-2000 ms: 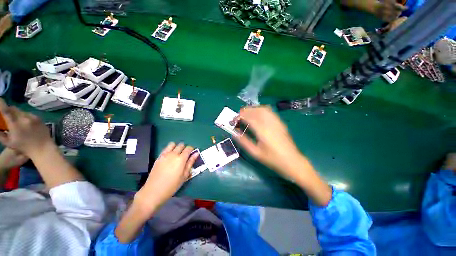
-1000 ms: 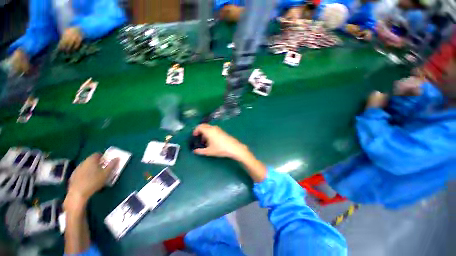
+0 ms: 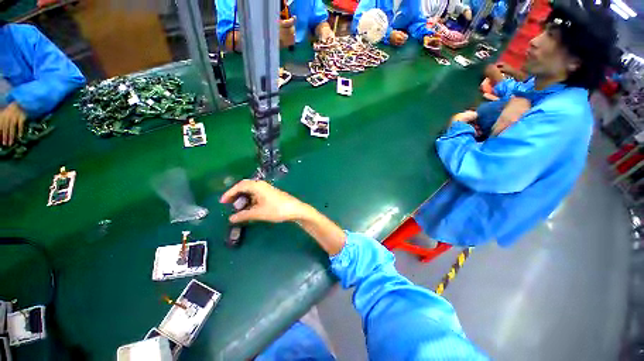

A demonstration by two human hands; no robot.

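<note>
My right hand (image 3: 265, 204) is at the middle of the bench, palm down, with thumb and fingers closed around a small dark block (image 3: 241, 202). Another dark piece (image 3: 234, 235) shows just below the fingertips; I cannot tell if the two are joined. A white device housing (image 3: 181, 261) with an upright gold flex cable lies to the left. A second housing (image 3: 191, 310) with a black rectangle lies tilted nearer me, touching white housings (image 3: 145, 349) cut off by the bottom edge. My left hand is out of the picture.
A clear plastic bag (image 3: 180, 197) lies left of my right hand. A wrapped post (image 3: 265, 106) rises behind it. Green circuit boards (image 3: 134, 102) are heaped at the back left. A person in a blue smock (image 3: 522, 155) sits at the right. More housings (image 3: 27, 323) lie far left.
The view has swung right and sharpened. My left hand, earlier on a white housing, has left the picture. My right hand still holds something dark near the post.
</note>
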